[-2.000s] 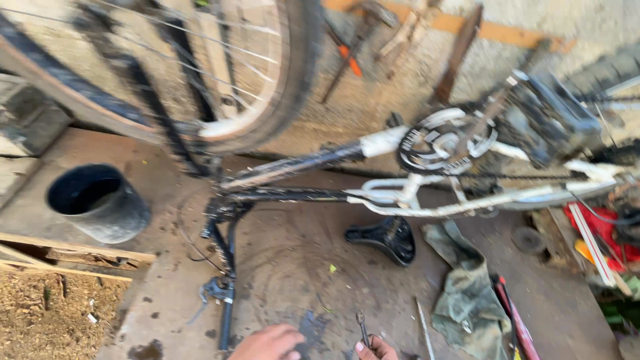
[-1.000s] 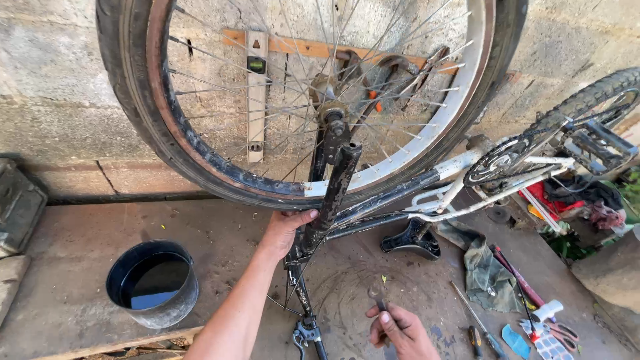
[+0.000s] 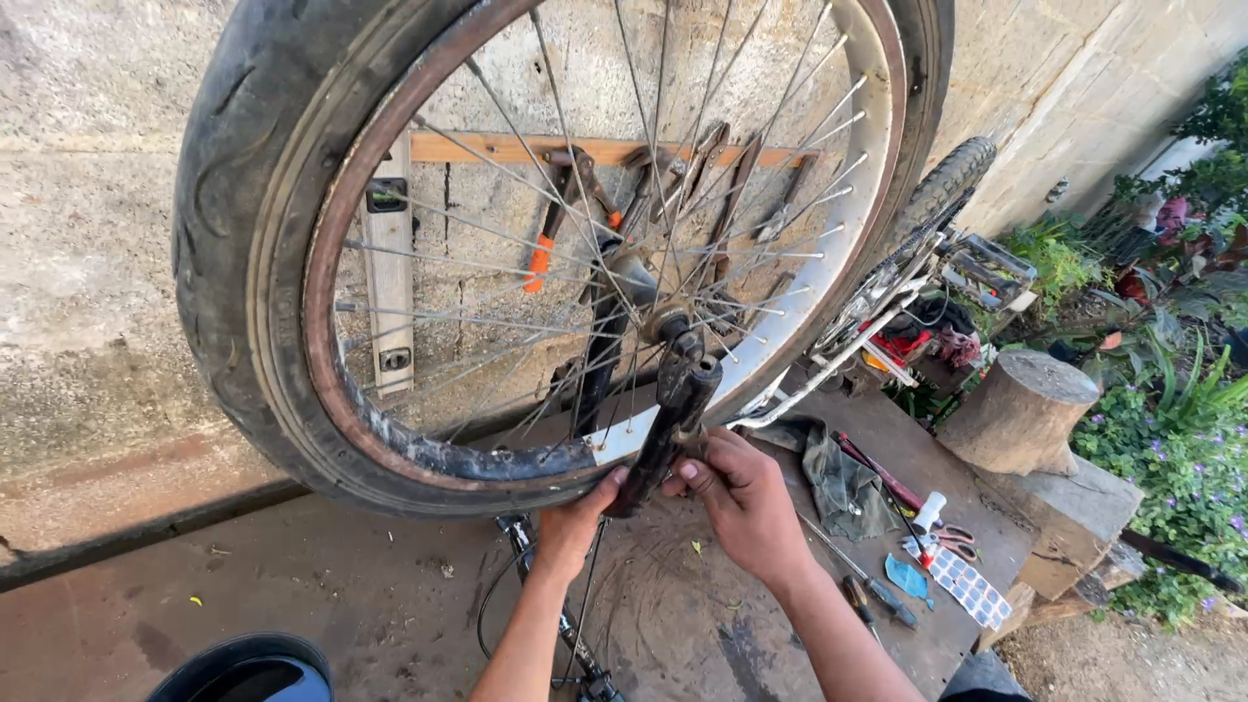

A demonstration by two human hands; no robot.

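Observation:
An upside-down bicycle stands on the work surface, its front wheel's worn tyre [image 3: 253, 322] filling the upper middle. My left hand [image 3: 573, 522] is closed around the lower part of the near black fork leg [image 3: 648, 458], under the hub [image 3: 671, 327]. On the other side of that leg, my right hand [image 3: 736, 487] has thumb and fingers pinched together against it. Whatever small thing lies between those fingers is mostly hidden. Below my hands the handlebar [image 3: 575, 634] with its cables rests near the surface.
Hand tools and pliers with orange grips [image 3: 539, 261] hang on a wooden strip [image 3: 487, 148], beside a spirit level [image 3: 390, 283]. A dark bucket [image 3: 161, 682] stands bottom left. At right lie a cloth [image 3: 846, 487], scissors [image 3: 955, 539], screwdrivers [image 3: 887, 600], a patch sheet [image 3: 965, 585] and a log [image 3: 1019, 409].
My right hand has come up from over the work surface to the fork leg, where my left hand was a second ago. The view has moved closer to the wheel.

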